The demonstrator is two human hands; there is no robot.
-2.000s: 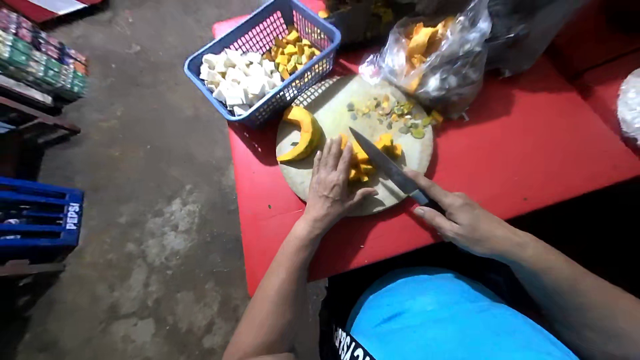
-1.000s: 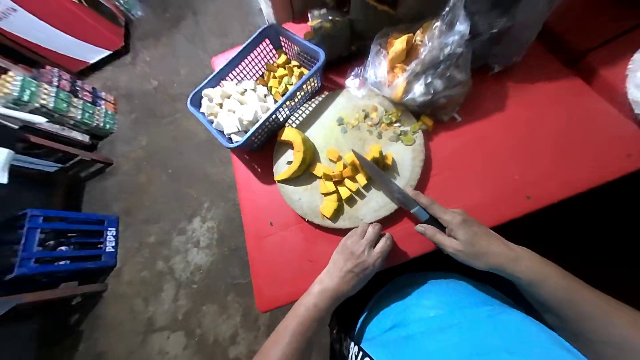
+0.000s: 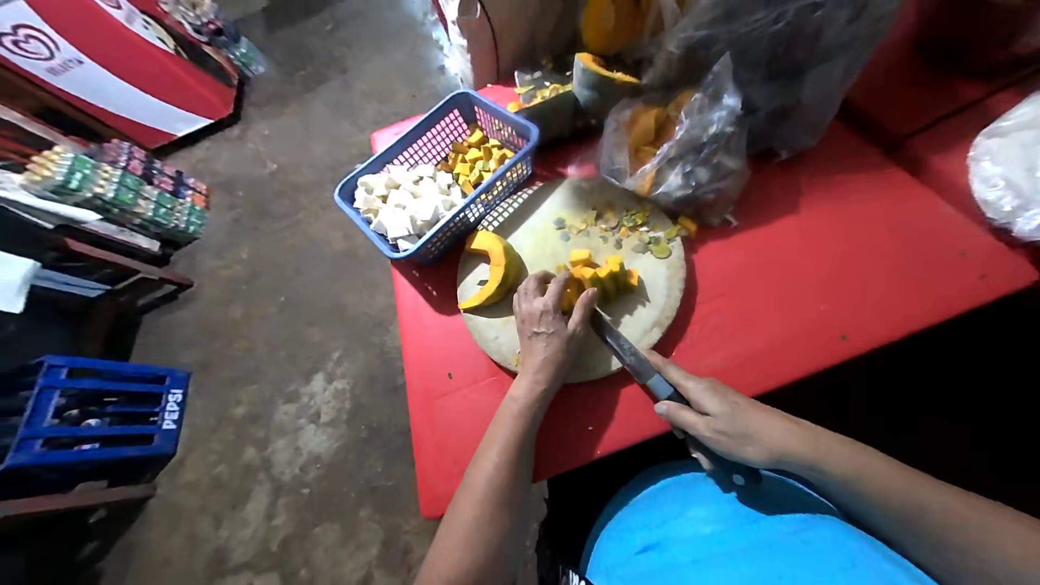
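Observation:
My right hand (image 3: 723, 418) grips a kitchen knife (image 3: 624, 345) by its dark handle, the blade reaching up and left over the round cutting board (image 3: 658, 313). The fingers of my left hand (image 3: 546, 325) curve around the near left side of a pile of cut squash cubes (image 3: 605, 276), close to the blade's tip; part of the pile is hidden under them. A curved squash wedge (image 3: 505, 272) rests at the board's left edge. Scattered green and orange peel scraps (image 3: 634, 227) lie on the board's far side.
A blue plastic basket (image 3: 357, 219) with white cubes and squash cubes stands beyond the board on the red table (image 3: 821, 268). Behind are a clear plastic bag (image 3: 707, 154) with orange pieces and a cut squash (image 3: 601, 81). A blue crate (image 3: 114, 414) stands at the left.
My left hand has moved from the board's near edge onto the squash cubes, which were spread out a second ago and now sit closer together. The knife stays in my right hand.

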